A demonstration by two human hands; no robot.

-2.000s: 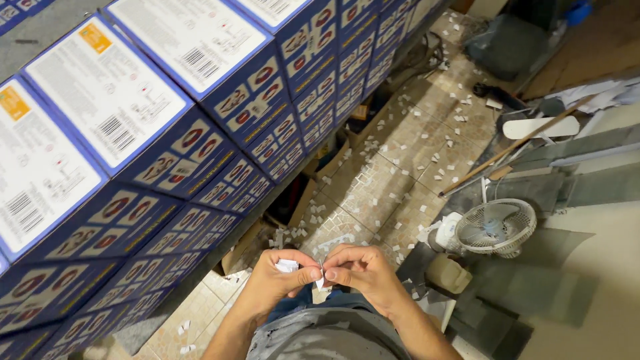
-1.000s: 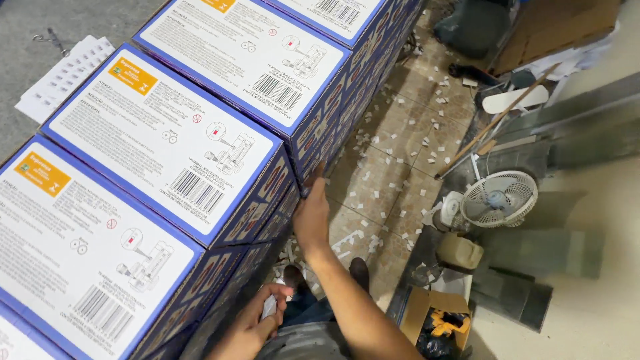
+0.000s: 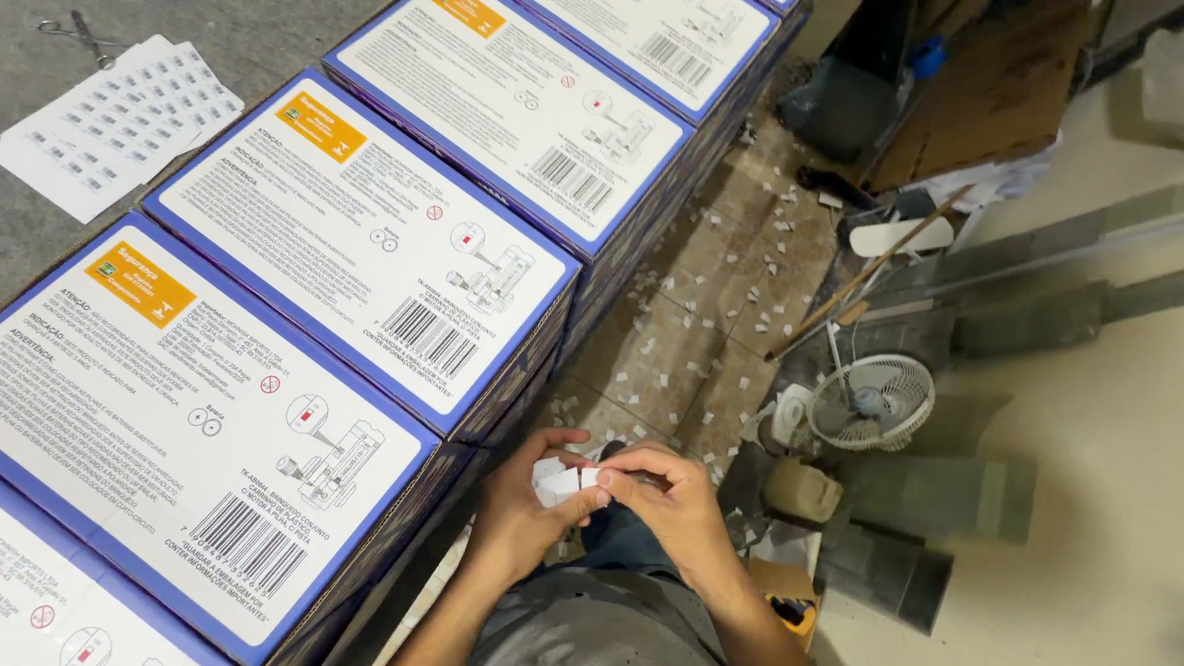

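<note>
My left hand (image 3: 532,509) holds several small white paper pieces (image 3: 558,481) between thumb and fingers, low in the middle of the head view. Close against it, my right hand (image 3: 661,490) pinches one small white piece (image 3: 589,476) between thumb and forefinger. Beside both hands, on the left, stand stacked blue cardboard boxes (image 3: 361,222) whose white top panels bear print and barcodes. Sheets of small printed labels (image 3: 120,120) lie on a grey surface behind the boxes, with metal scissors (image 3: 88,37) near them.
Small white paper scraps (image 3: 647,347) litter the tiled floor. At the right are a white fan (image 3: 869,402), a long wooden stick (image 3: 869,273), a brown cardboard sheet (image 3: 990,92) and an open cardboard box (image 3: 782,578) low down.
One second ago my right hand was reaching to the side of the boxes; now it is back beside my left hand, pinching a white piece.
</note>
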